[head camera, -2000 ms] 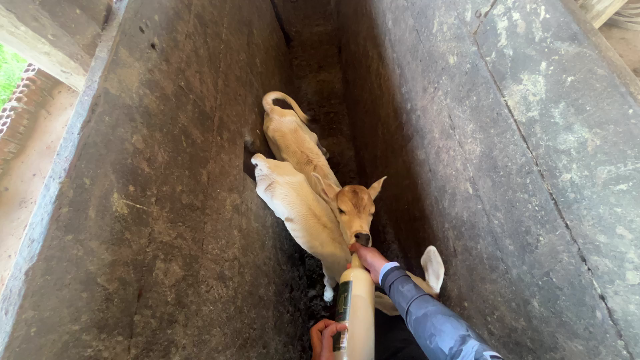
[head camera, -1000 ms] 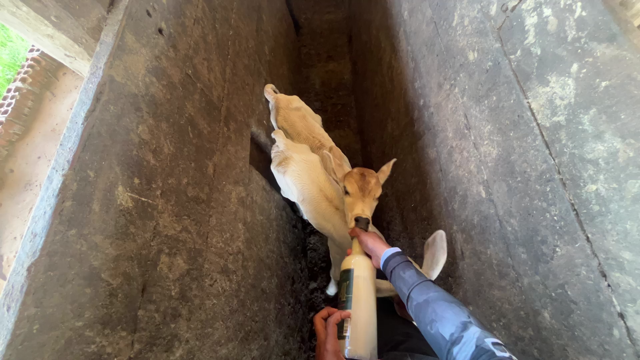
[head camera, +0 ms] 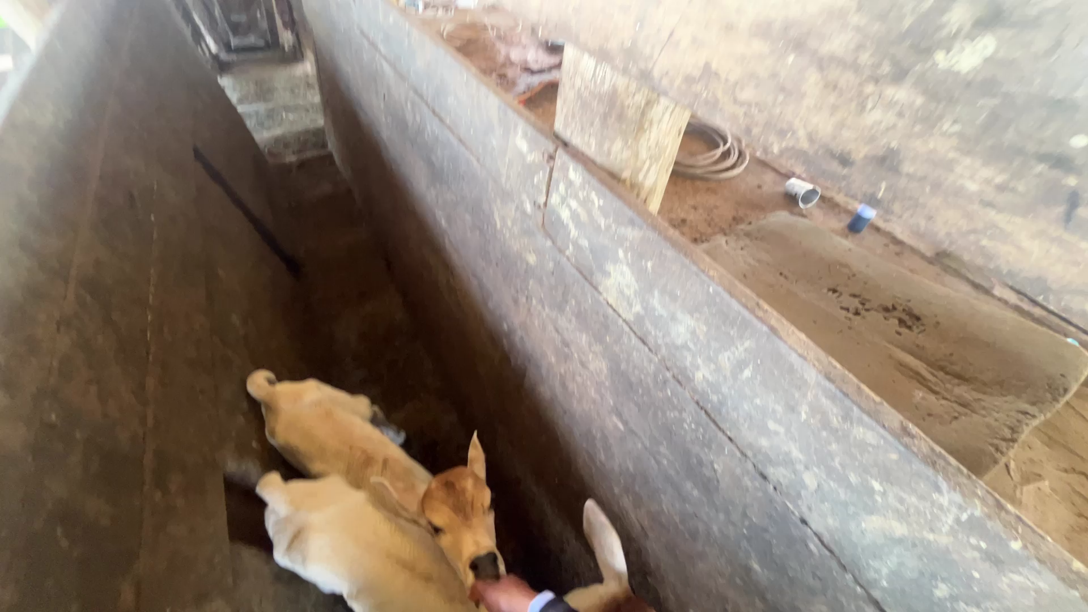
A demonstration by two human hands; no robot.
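At the bottom of the head view, my right hand (head camera: pixel 503 593) is at the muzzle of a tan calf (head camera: pixel 459 512), its fingers partly cut off by the frame edge. The bottle is out of view, so what the hand grips cannot be told. Beside the tan calf stands a paler calf (head camera: pixel 353 537), whose head is not plainly visible; a pale ear (head camera: pixel 603 535) rises right of my hand. My left hand is out of view.
Tall worn walls, left (head camera: pixel 110 340) and right (head camera: pixel 612 314), enclose the narrow chute. Concrete steps (head camera: pixel 280 110) stand at its far end. Beyond the right wall are a wooden board (head camera: pixel 616 123), a coiled hose (head camera: pixel 714 153), a white cup (head camera: pixel 801 192), a blue cup (head camera: pixel 861 218) and a dirty mat (head camera: pixel 901 323).
The view has swung up and to the right, so the bottle and my left hand have left the frame. My right hand remains at the tan calf's muzzle.
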